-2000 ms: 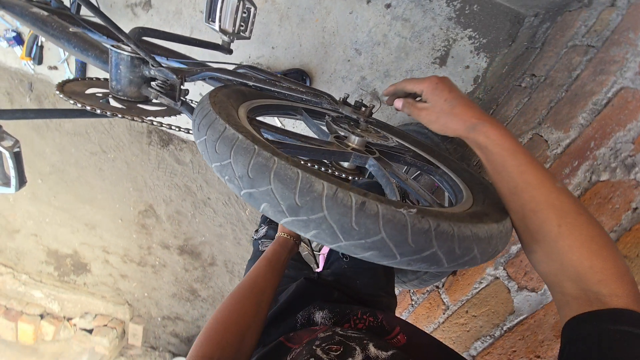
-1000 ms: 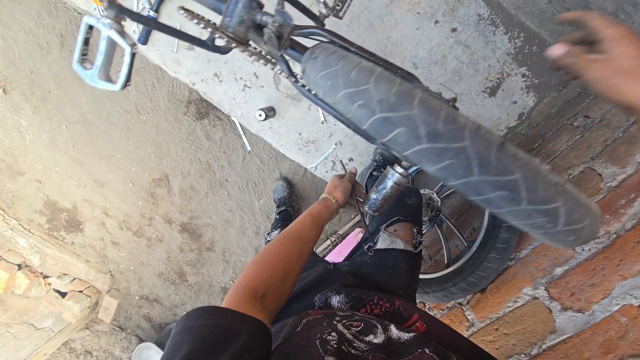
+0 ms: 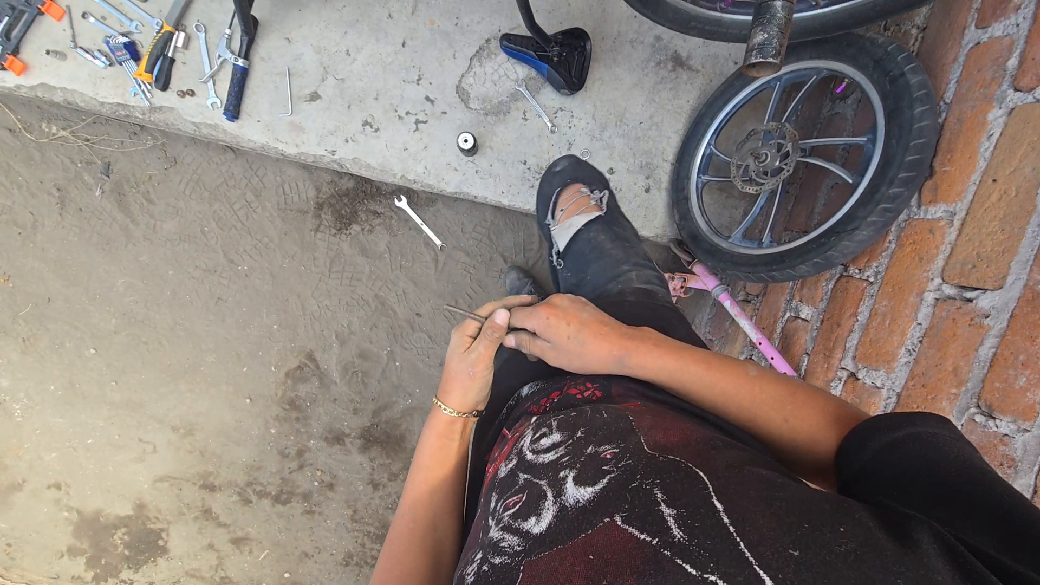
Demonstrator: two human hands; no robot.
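Note:
My left hand [image 3: 475,353], with a gold-coloured bracelet at the wrist, pinches a thin dark metal rod [image 3: 463,312] between thumb and fingers. Its tip sticks out to the left, and the rest is covered. My right hand [image 3: 565,331] meets the left one, its fingers curled at the rod's covered end; whether it grips the rod is hard to tell. Both hands are above my legs. Beyond them a combination wrench [image 3: 420,222] lies on the dirt, and a black cylindrical socket-like part [image 3: 466,144] stands on the concrete slab.
A spoked wheel with a disc rotor [image 3: 689,195] leans by the brick wall [image 3: 975,236] at right, beside a pink bicycle frame tube [image 3: 743,321]. A bicycle saddle [image 3: 569,61], a small wrench [image 3: 536,108], a hex key [image 3: 288,92] and several hand tools are over the concrete slab [image 3: 366,106].
My right hand has come from the right, near the bicycle's wheel, to meet my left hand. The view has swung, and most of the bicycle has left it.

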